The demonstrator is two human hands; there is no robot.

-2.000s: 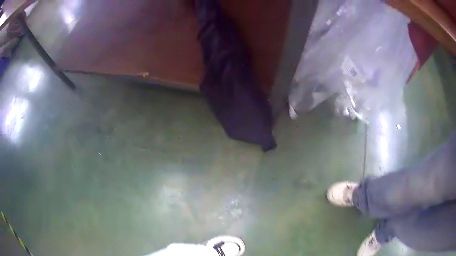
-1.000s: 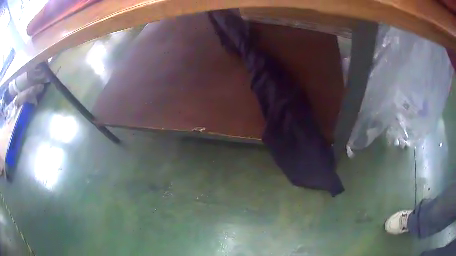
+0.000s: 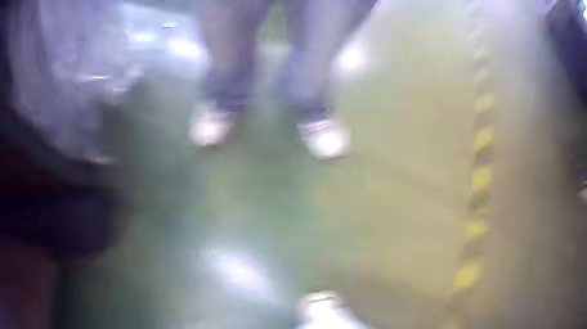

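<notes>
Neither of my hands is in the picture, and the whole view is blurred by motion. Nearest in front of me is the shiny green floor (image 3: 257,212). A dark cloth (image 3: 64,222) hangs at the left edge, over a reddish-brown board (image 3: 26,276) at the lower left. Clear plastic bags (image 3: 71,83) hang or lie in a pale heap at the upper left. A white shoe (image 3: 325,311) shows at the bottom edge.
A person in dark trousers (image 3: 235,51) and light shoes (image 3: 327,140) stands ahead, facing my way. Yellow-black floor tape (image 3: 481,180) runs down the right side. A dark shape, too blurred to name, is at the upper right edge.
The view has swung right. The cloth, board and plastic bags have shifted to the left, the table top is out of view, and the person's legs and the striped tape have come in.
</notes>
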